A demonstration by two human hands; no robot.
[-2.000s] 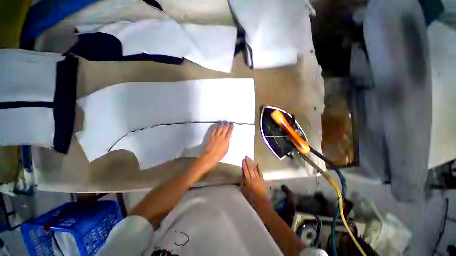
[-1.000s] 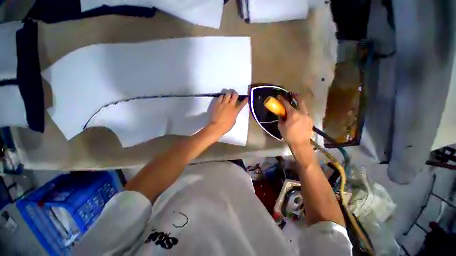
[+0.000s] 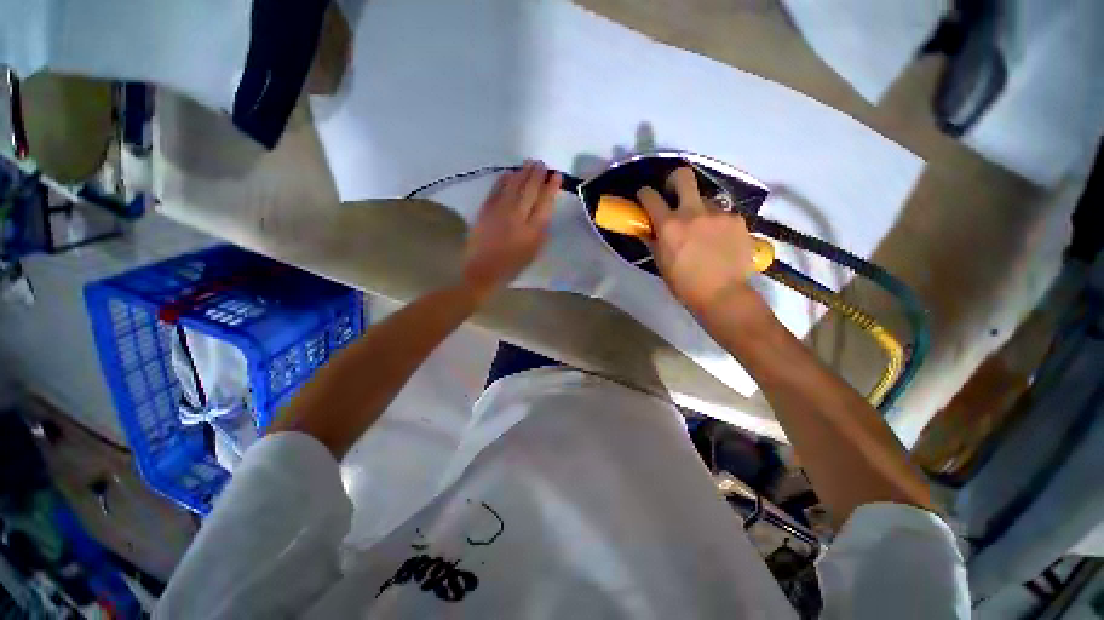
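Observation:
A white garment panel (image 3: 448, 85) lies flat across the table, with a thin dark curved seam (image 3: 466, 173) along it. My left hand (image 3: 511, 224) lies on the panel over the seam, fingers together, just left of the iron's tip. My right hand (image 3: 702, 248) is shut on the orange handle of the steam iron (image 3: 660, 182). The iron's dark, pale-rimmed soleplate sits on the panel along the seam, its tip pointing left. My right hand hides part of the iron.
Stacked white panels with a dark band (image 3: 276, 73) lie at the upper left. More white pieces (image 3: 860, 42) lie at the upper right. Yellow and dark green hoses (image 3: 906, 317) loop right of the iron. A blue basket (image 3: 131, 375) with a tied white bundle stands on the floor at left.
My right hand took hold of the iron, which moved left from beside the panel onto its seam. My left hand has moved left along the seam. The view has turned and shifted.

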